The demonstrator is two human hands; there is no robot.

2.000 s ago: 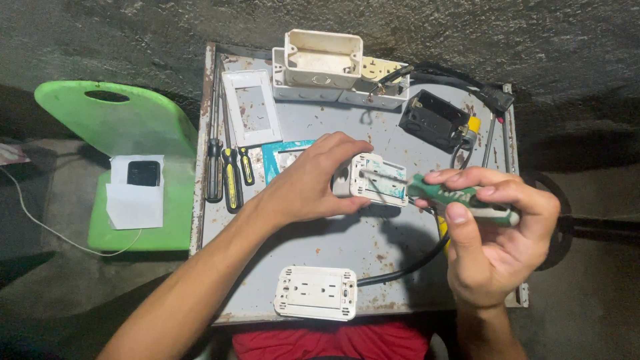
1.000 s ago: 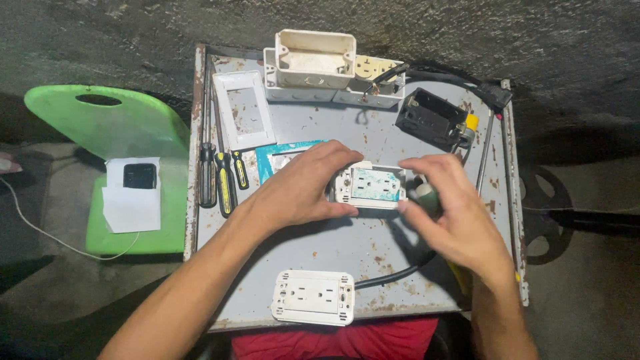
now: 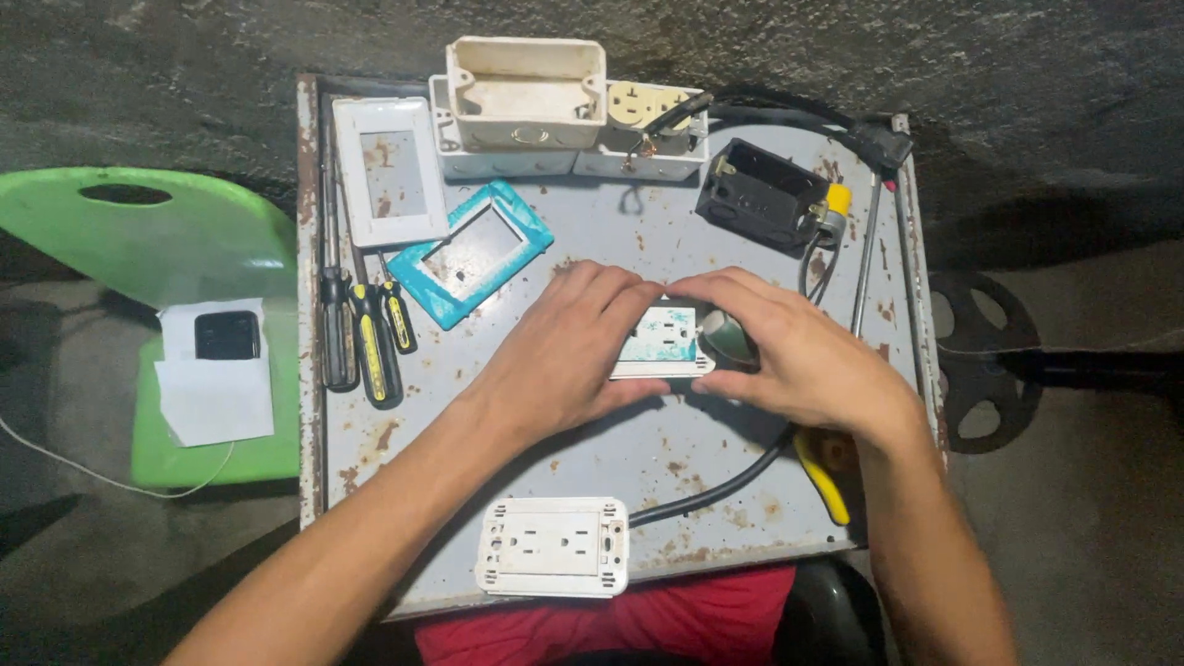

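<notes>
My left hand [image 3: 583, 347] grips the left end of a white electrical outlet [image 3: 671, 335] smeared with teal paint, above the middle of the metal table. My right hand [image 3: 786, 356] closes on its right end and also holds a screwdriver with a green handle [image 3: 728, 338], whose shaft is hidden. Below them, near the table's front edge, lies a second white outlet [image 3: 555, 546] with a black cable [image 3: 712, 495] running from its right side. A teal-painted cover frame [image 3: 472, 254] lies left of my hands, touching a white cover frame [image 3: 388, 171].
Several screwdrivers [image 3: 375, 356] lie along the left edge. White utility boxes [image 3: 525, 92], a cream outlet [image 3: 643, 104] and a black box [image 3: 766, 194] stand at the back. A yellow-handled tool [image 3: 821, 476] lies front right. A green chair [image 3: 217, 467] holds papers and a dark device [image 3: 227, 335].
Two seconds ago the screwdriver's tip pointed at the outlet; its handle has since turned into my right palm. My right hand has moved left and now grips the outlet's right end.
</notes>
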